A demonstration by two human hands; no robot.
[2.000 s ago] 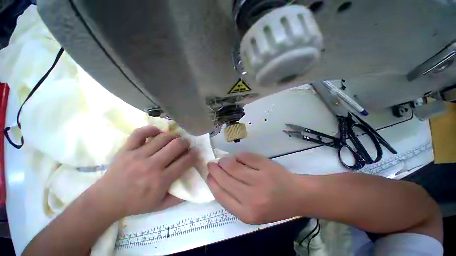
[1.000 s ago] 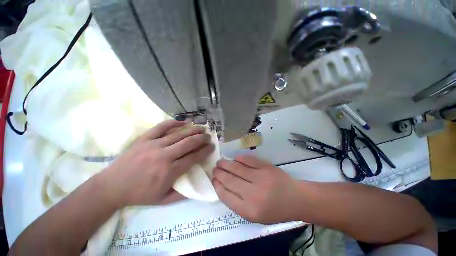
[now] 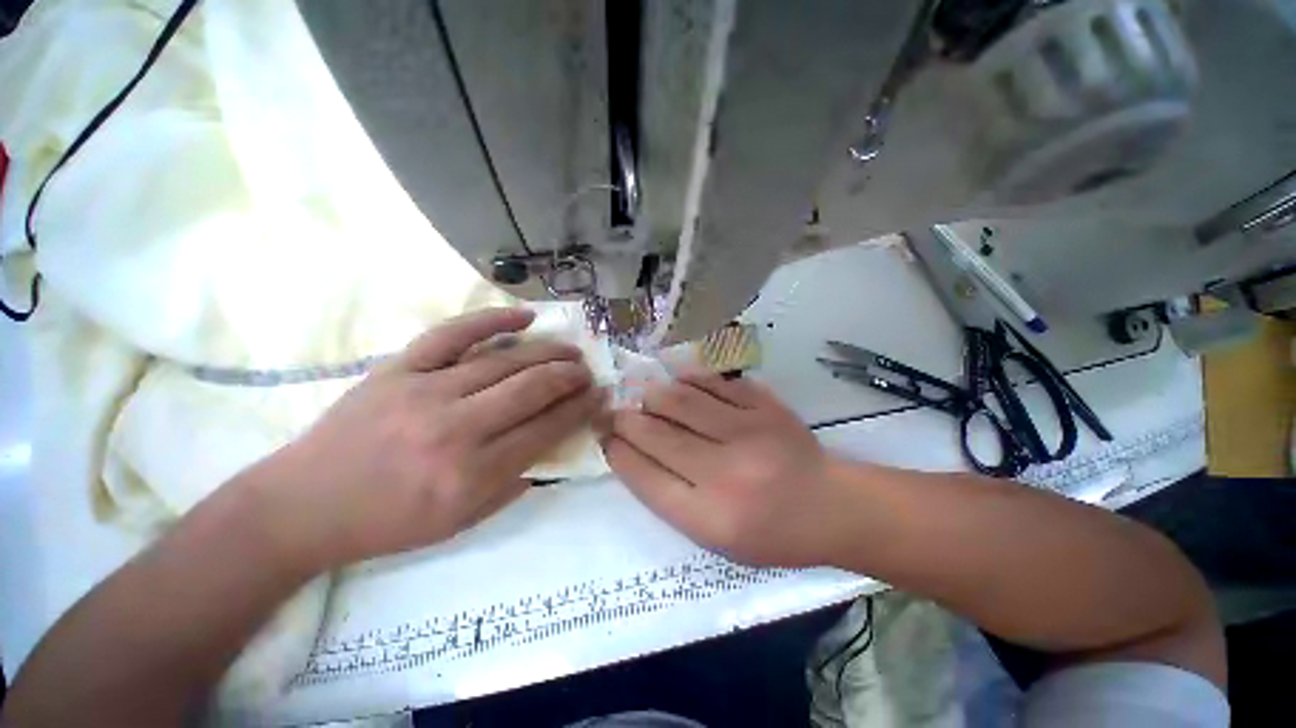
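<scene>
Pale yellow cloth (image 3: 284, 285) lies bunched left of the needle of a large grey sewing machine head (image 3: 554, 128). My left hand (image 3: 448, 427) lies flat on the cloth, fingers together, fingertips close to the presser foot (image 3: 618, 313). My right hand (image 3: 725, 462) pinches the cloth's edge just right of it, below the brass-coloured knurled knob (image 3: 731, 347). The hands nearly touch. A dull grey strip (image 3: 284, 374) crosses the cloth to my left hand. The fingertips hide part of the edge.
Black-handled shears (image 3: 1016, 405) and a white pen (image 3: 991, 277) lie right of the needle. A printed ruler (image 3: 540, 612) runs along the front table edge. A black cord (image 3: 93, 128) lies on the cloth at far left. The white tension dial (image 3: 1102, 93) is at upper right.
Both hands and the cloth edge have moved up, closer to the presser foot. The cloth flap below the fingers shows less. The view has shifted, and the machine head sits differently in the picture.
</scene>
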